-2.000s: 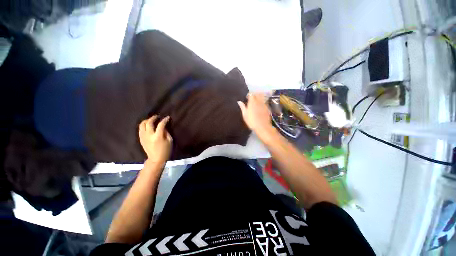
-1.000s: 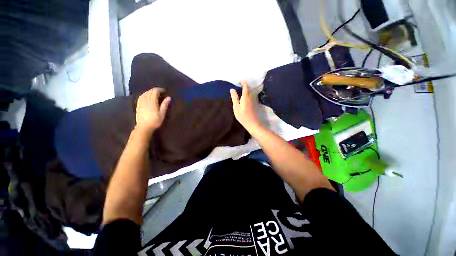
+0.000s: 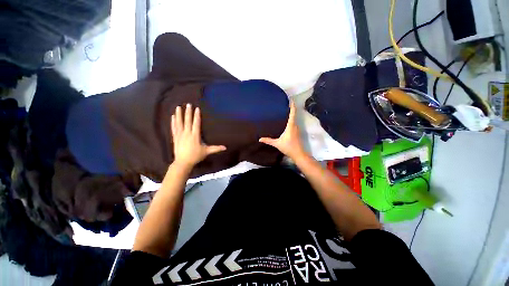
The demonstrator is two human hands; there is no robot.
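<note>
A dark brown garment (image 3: 145, 120) lies over a padded blue pressing board (image 3: 248, 103). The board's rounded blue ends show at left and right of the cloth. One brown part sticks out toward the far side. My left hand (image 3: 191, 137) lies flat on the brown cloth, fingers spread. My right hand (image 3: 287, 137) is at the board's right end, thumb apart on the cloth and fingers along the blue rim. Neither hand visibly grips the cloth.
A steam iron (image 3: 416, 109) with a wooden handle rests on a dark pad (image 3: 349, 106) at right, with a yellow hose and cables. A green bag (image 3: 390, 195) and red stool (image 3: 346, 173) are below right. A crumpled garment pile (image 3: 72, 195) lies at left.
More of the board's right blue end is uncovered than before. My left hand has moved nearer and right, with its fingers spread. My right hand now lies along the board's end.
</note>
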